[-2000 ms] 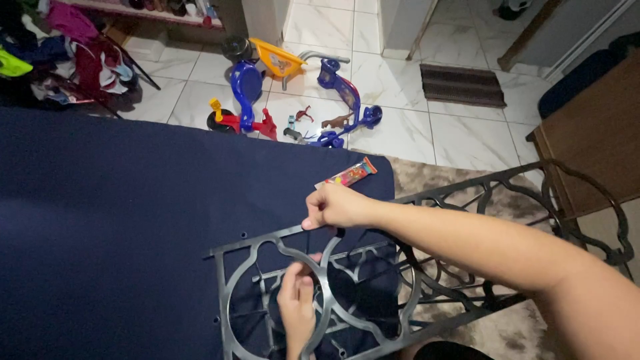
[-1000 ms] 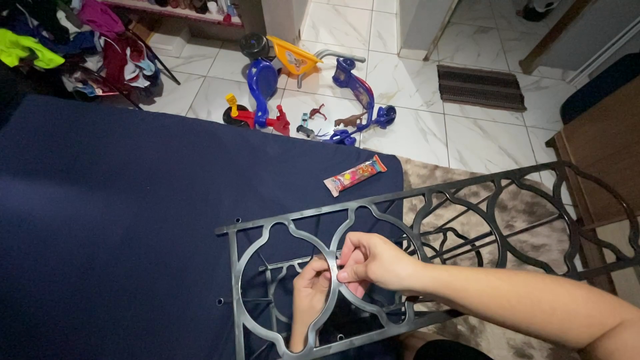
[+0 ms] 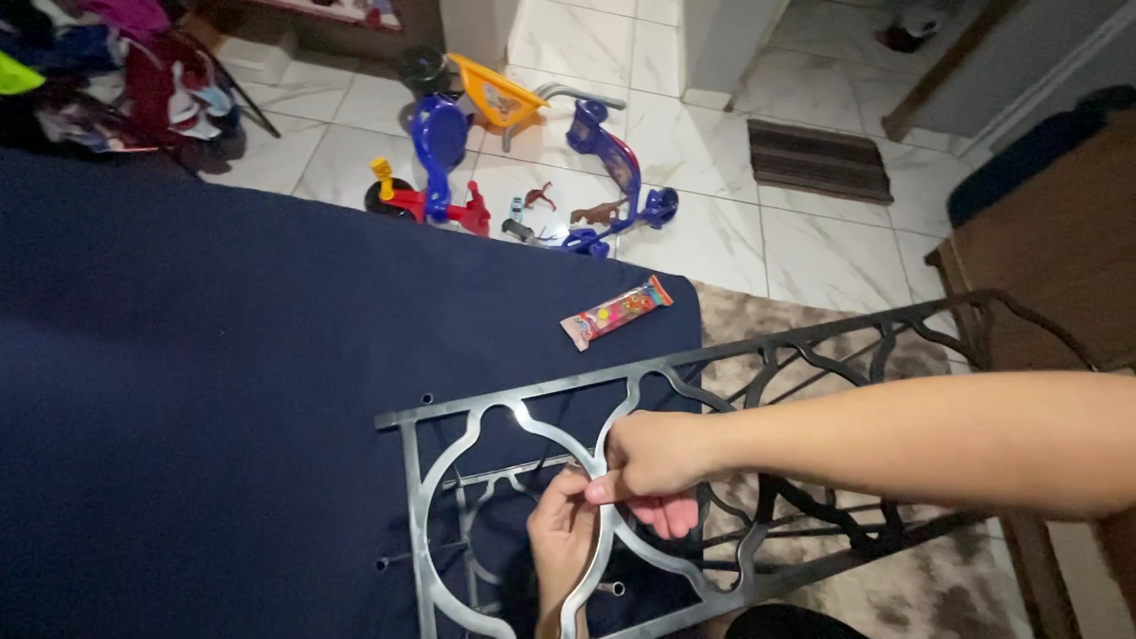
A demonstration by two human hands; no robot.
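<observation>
A dark grey openwork rack frame (image 3: 568,385) with curved, looping bars lies slanted over the navy cloth-covered surface (image 3: 222,355) and beyond its right edge. My right hand (image 3: 652,457) comes in from the right, and its thumb and fingers pinch the joint where two curved bars meet. My left hand (image 3: 564,524) reaches up from below through a loop, its fingertips at the same joint. Whether a small part sits between the fingertips cannot be told. Short tube ends (image 3: 618,588) project around the frame. A colourful sealed packet (image 3: 617,312) lies on the cloth behind the frame.
On the tiled floor beyond stand a blue and red ride-on toy (image 3: 439,151), a yellow toy wheelbarrow (image 3: 499,93) and a blue toy scooter (image 3: 621,169). A striped mat (image 3: 818,161) is farther right. Clothes (image 3: 133,80) are heaped at upper left; a wooden cabinet (image 3: 1056,231) stands right.
My right hand has moved from the frame's upper rail to the joint between the loops. My left hand has also come to that joint. The packet lies in the same place on the cloth.
</observation>
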